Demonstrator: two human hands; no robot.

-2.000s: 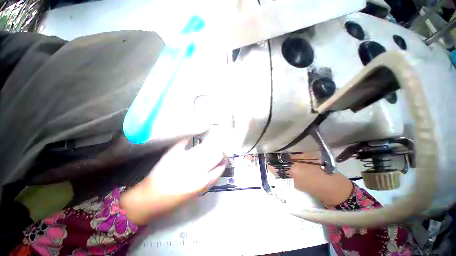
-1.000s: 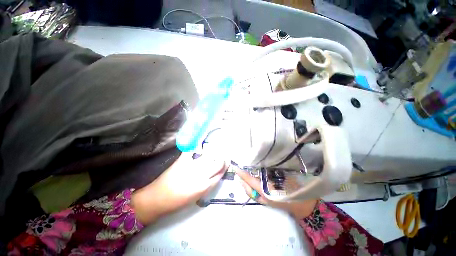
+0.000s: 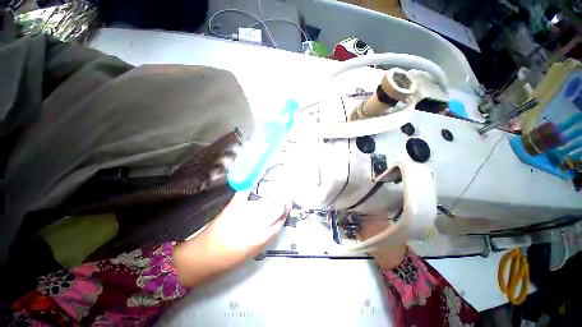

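Observation:
The white sewing machine (image 3: 389, 172) stands in front of me, its needle area washed out by glare from the bright blue lamp (image 3: 265, 147). Grey-brown garment panels (image 3: 172, 105) lie heaped left of the machine, with a darker brown ribbed lining (image 3: 204, 159) at their edge. My left hand (image 3: 239, 230) lies beside the needle area, overexposed, fingertips near the presser foot; what it holds cannot be told. My right hand (image 3: 376, 236) reaches behind the machine's pale curved guard, and its fingers are hidden. A yellow-green patch (image 3: 80, 237) lies by my left sleeve.
Orange-yellow scissor handles (image 3: 514, 276) lie at the right on the white table (image 3: 268, 306). A blue rack with pegs (image 3: 542, 156) stands on the machine's right end. A cable with a white tag (image 3: 250, 34) and a red patterned item (image 3: 351, 48) lie at the back.
Since one second ago my right hand has moved right, away from my left fingertips and behind the guard. More ribbed lining shows by the lamp. The view swung wider after the oldest frame.

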